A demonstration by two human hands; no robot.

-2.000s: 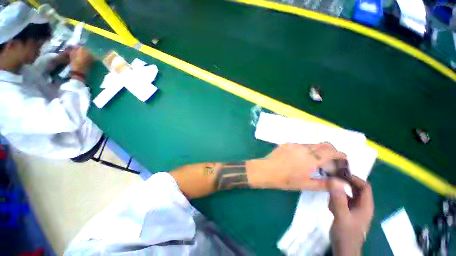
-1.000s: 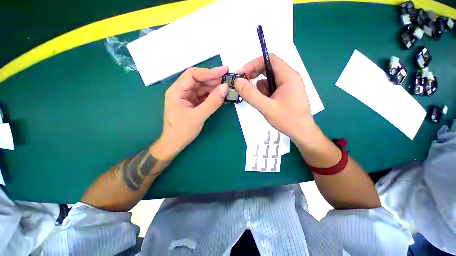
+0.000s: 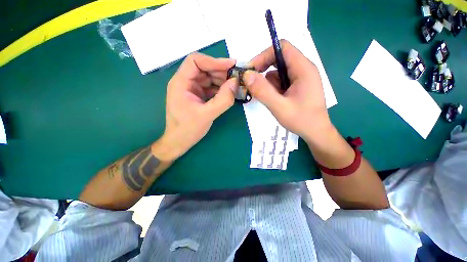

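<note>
A small black housing [image 3: 240, 92] with a silvery inside is held between both hands above the white sheets. My left hand [image 3: 197, 100] grips its left side with thumb and fingers. My right hand [image 3: 294, 94] presses its thumb and fingertips on the right and upper side. The slim black tweezers [image 3: 274, 41] rest in my right hand, pointing up and away; their lower end is hidden by the hand. The backing sheet [image 3: 271, 153] with rows of small grey pieces lies below the hands.
White sheets [image 3: 176, 33] lie beyond the hands, with a crumpled clear bag [image 3: 113, 37] at their left. A separate white sheet [image 3: 397, 89] slants at right. Several black and silver units [image 3: 441, 79] lie beside it. The yellow edge [image 3: 66, 23] curves across the upper left. Neighbouring people's pale sleeves [image 3: 453, 169] show at both sides.
The view has swung from the left side and conveyor to straight down over the bench. In the last second, both hands still hold the housing, which has turned slightly.
</note>
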